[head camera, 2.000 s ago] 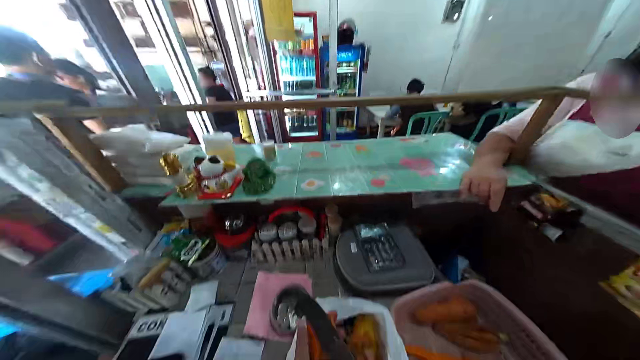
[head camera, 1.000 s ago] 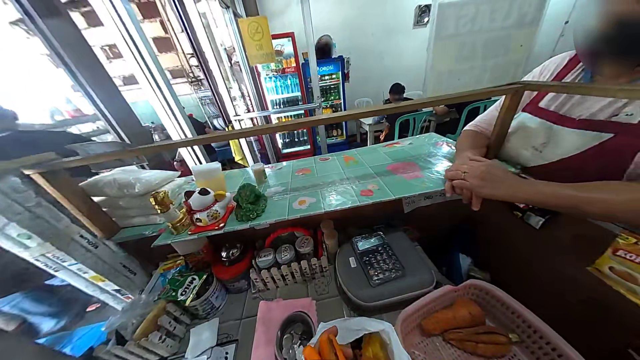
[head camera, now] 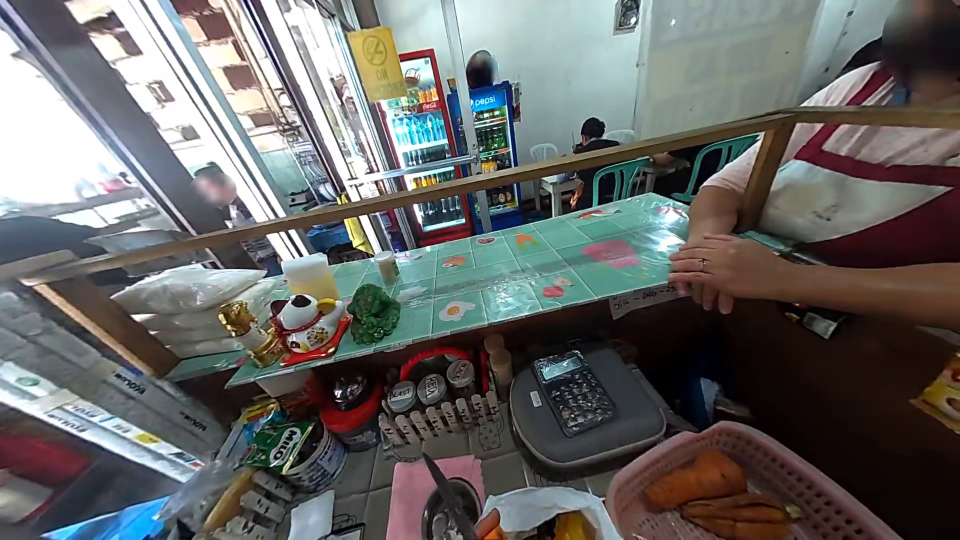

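Neither my left hand nor my right hand can be plainly seen. At the bottom edge, a knife blade slants over a metal bowl on a pink cloth; its handle is out of view. Just right of it, a small orange-brown tip could be a finger or a carrot; I cannot tell which. A white plastic bag holds orange and yellow pieces. Carrots lie in a pink plastic basket. A calculator rests on a grey case.
A green tiled counter with a wooden rail crosses ahead, bearing a lucky cat figurine and bagged goods. Lidded jars stand below. Another person's clasped hands rest at the counter's right edge.
The other person's hands have come together; two seconds ago one hand lay on the counter edge. The knife blade shows over the bowl, where one second ago it was not visible. The view has shifted.
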